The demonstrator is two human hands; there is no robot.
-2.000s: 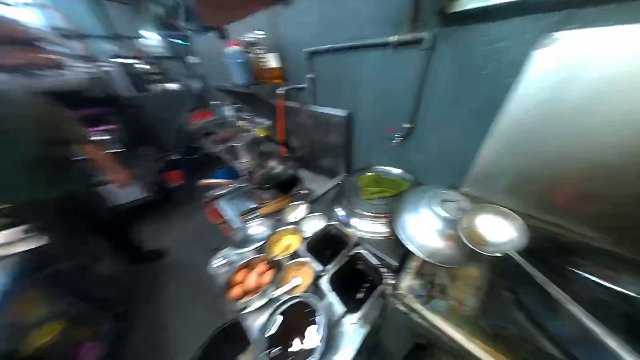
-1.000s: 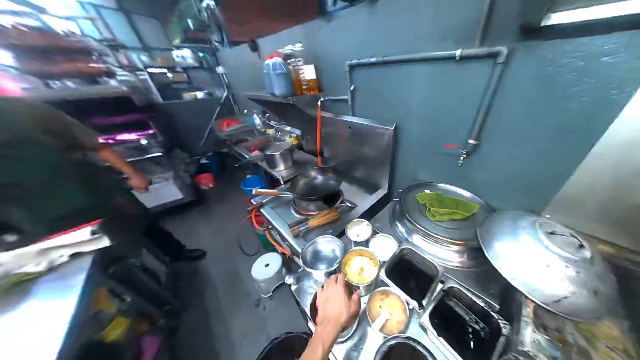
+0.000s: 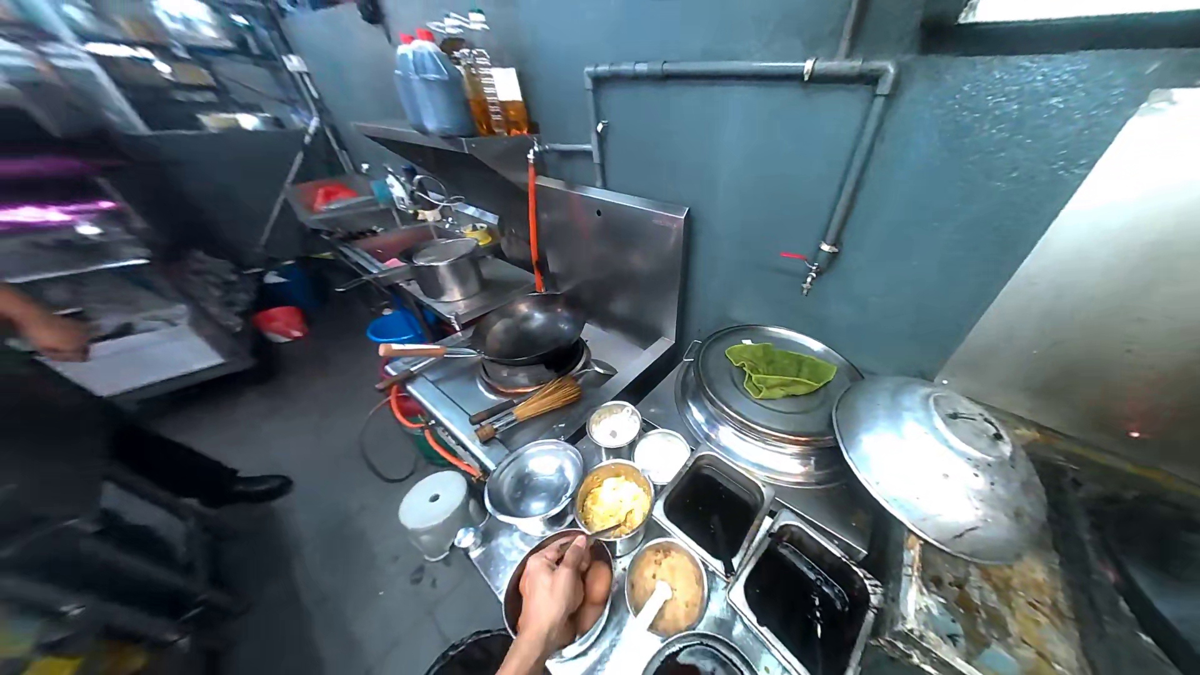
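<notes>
My left hand [image 3: 553, 591] is above a metal bowl of brown eggs [image 3: 594, 594], its fingers closed on a thin metal utensil [image 3: 607, 531] that reaches into a round tub of yellow food [image 3: 615, 501]. An empty-looking metal bowl [image 3: 534, 480] stands just left of that tub. Behind it are small tubs of pale and white contents [image 3: 662, 456]. Nearer me, a tub of light brown paste [image 3: 667, 583] holds a white-handled spoon [image 3: 647, 609]. Two rectangular pans of dark liquid [image 3: 712, 506] are to the right. My right hand is out of view.
A wok [image 3: 530, 328] sits on a burner, with a bamboo brush [image 3: 544, 398] before it. To the right are a large lidded pot bearing a green cloth [image 3: 778, 370] and a domed metal lid [image 3: 937, 469]. A person's hand [image 3: 56, 336] shows at far left, near a white stool [image 3: 436, 511].
My left hand, absent from the earliest frame, appeared over the egg bowl one second ago and now grips the thin utensil. The view has turned from the blurred first frame.
</notes>
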